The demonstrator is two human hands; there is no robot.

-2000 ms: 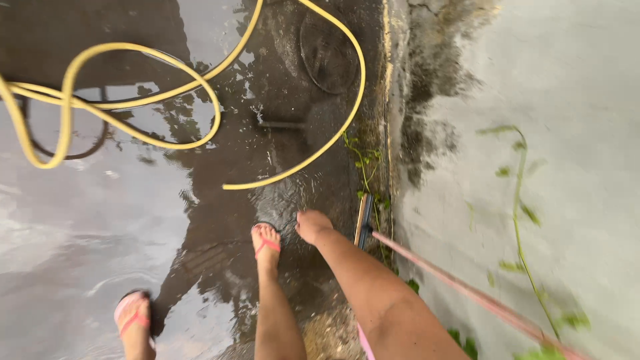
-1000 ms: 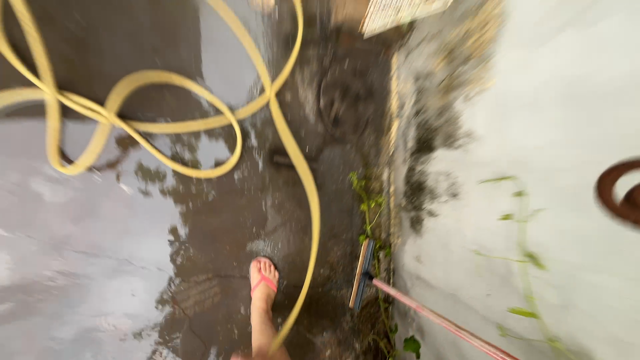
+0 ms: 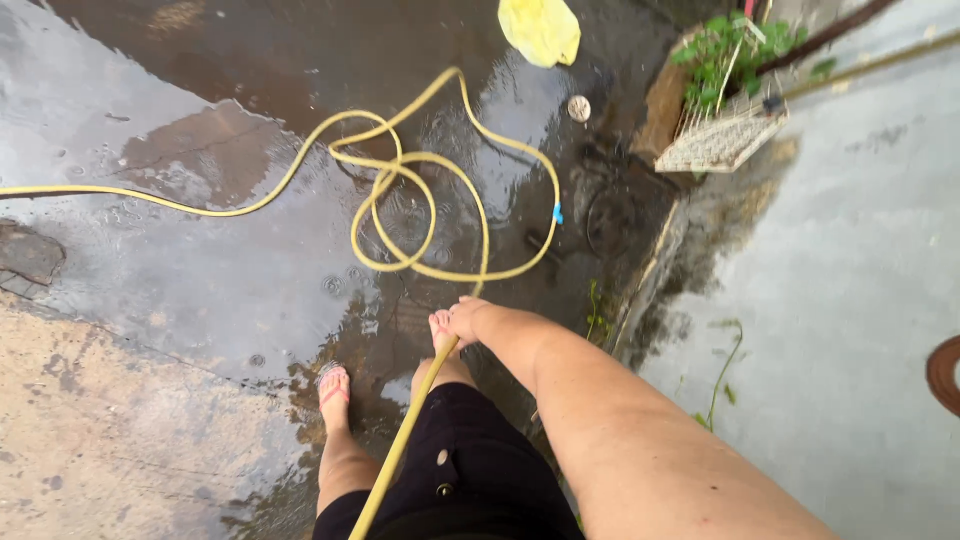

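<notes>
A yellow garden hose (image 3: pixel 484 225) lies in loose loops on the wet concrete floor (image 3: pixel 187 255), with a blue tie around one loop. My right hand (image 3: pixel 466 319), reaching in from the lower right, is closed around the hose just above my feet. From that hand a length of hose runs down past my dark shorts and out at the bottom edge. My left hand is not in view. Both feet wear pink flip-flops (image 3: pixel 334 386) and stand on the wet floor.
A pale wall (image 3: pixel 825 277) with a climbing vine rises at the right. At the upper right, a white wire rack (image 3: pixel 720 142) stands by green leaves. A yellow plastic bag (image 3: pixel 541 30) and a small round drain cover (image 3: pixel 579 109) are on the floor at the top.
My right hand now holds the hose; two seconds ago it was near the hose's free end. The squeegee seen by the wall earlier is out of sight. The view now takes in more floor.
</notes>
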